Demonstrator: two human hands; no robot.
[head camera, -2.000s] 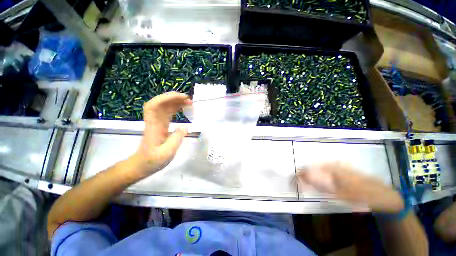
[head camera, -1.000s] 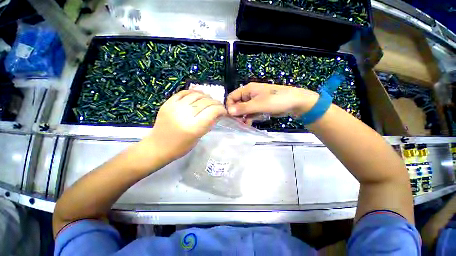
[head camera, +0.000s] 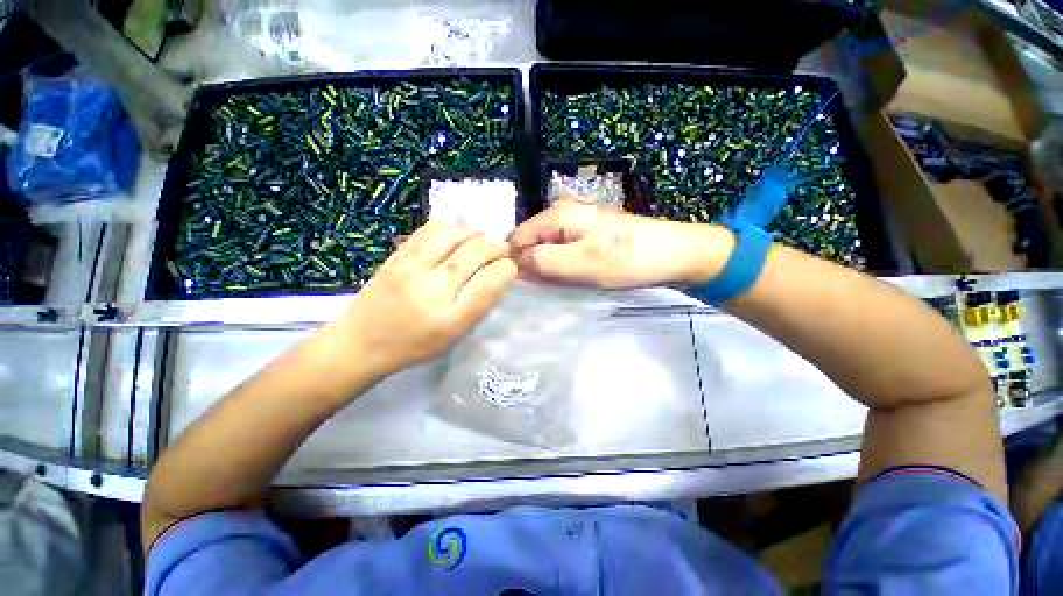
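A clear plastic bag (head camera: 513, 378) with a small heap of pale parts inside hangs over the metal track, its top edge between my hands. My left hand (head camera: 437, 285) pinches the bag's top from the left. My right hand (head camera: 589, 242), with a blue strap on the wrist, pinches it close beside the left fingers. The fingers hide most of the bag's top edge. Just behind my hands stand a small box of bright white parts (head camera: 472, 200) and a small box of greyish glassy parts (head camera: 586, 184).
Two large black trays of green-black capacitors (head camera: 291, 175) (head camera: 711, 146) stand behind the metal rail. A paired circuit board (head camera: 1000, 343) lies on the track at far right. A blue plastic bundle (head camera: 76, 140) is at far left, a cardboard box (head camera: 950, 82) at far right.
Since the earliest frame, my right hand has come in from the right and taken hold of the bag's top beside my left hand. Over the last second both hands have stayed nearly in place.
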